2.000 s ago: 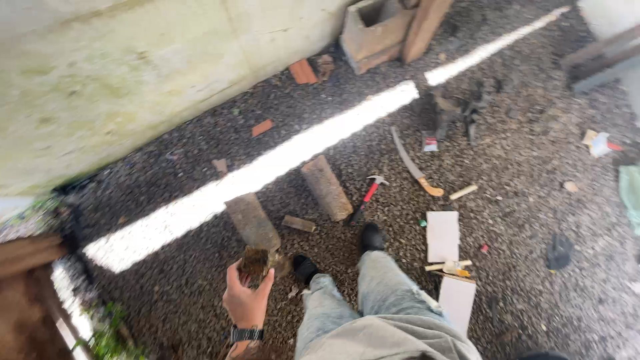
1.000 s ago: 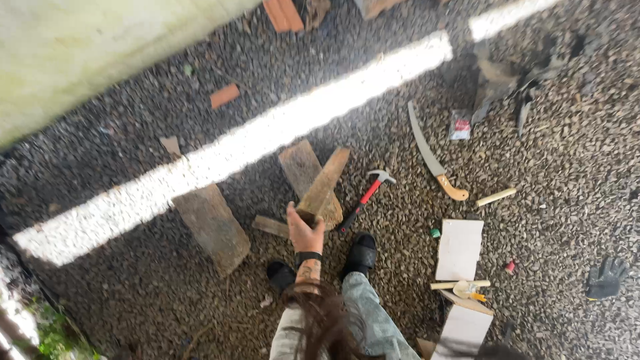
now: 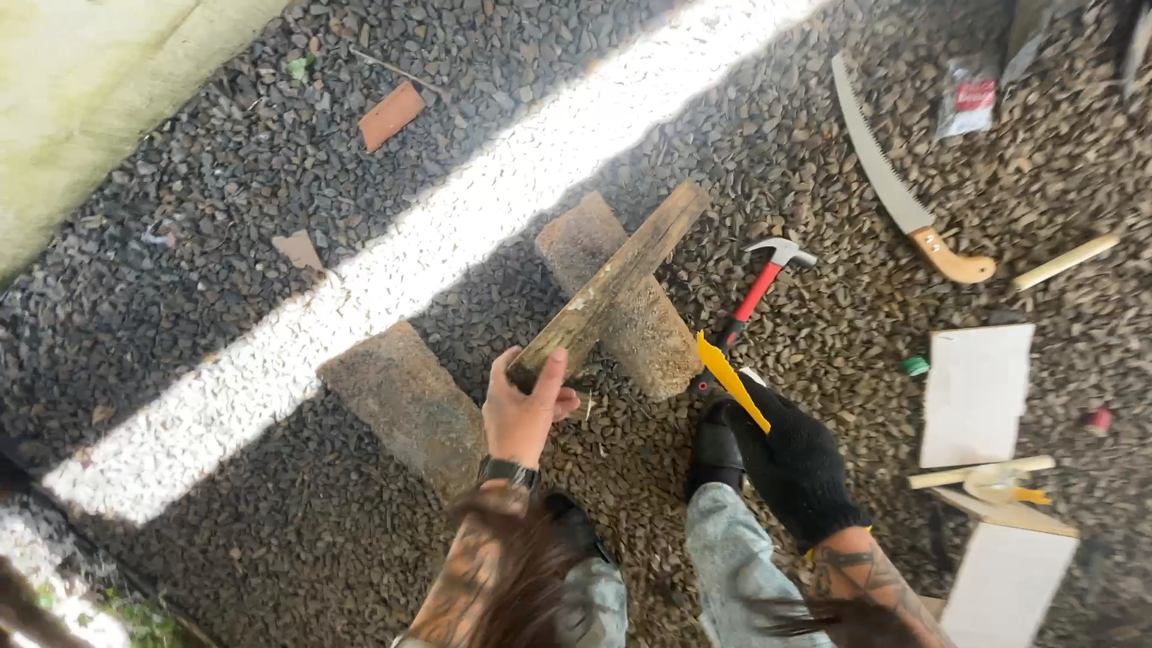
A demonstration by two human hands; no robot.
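Observation:
My left hand (image 3: 531,400), bare with a dark band at the wrist, grips the near end of a weathered wood piece (image 3: 612,286). The wood slants up to the right above a rough block (image 3: 661,346); whether they touch is unclear. My right hand (image 3: 787,454) wears a black knitted glove with a yellow cuff and holds a thin, flat yellow object (image 3: 731,382) with an uneven edge. Just beyond it on the gravel lies a claw hammer (image 3: 759,292) with a red and black handle. A second rough block (image 3: 409,405) lies left of my left hand.
A curved pruning saw (image 3: 886,171) lies at the upper right, near a wooden stick (image 3: 1066,261) and a plastic packet (image 3: 967,99). White boards (image 3: 979,391) lie at the right. My shoes stand on gravel below my hands; a pale wall (image 3: 90,108) borders the upper left.
My gloved right hand has come into view with the yellow object. My left hand still holds the wood, which pointed differently in the oldest frame. The view now shows the ground closer.

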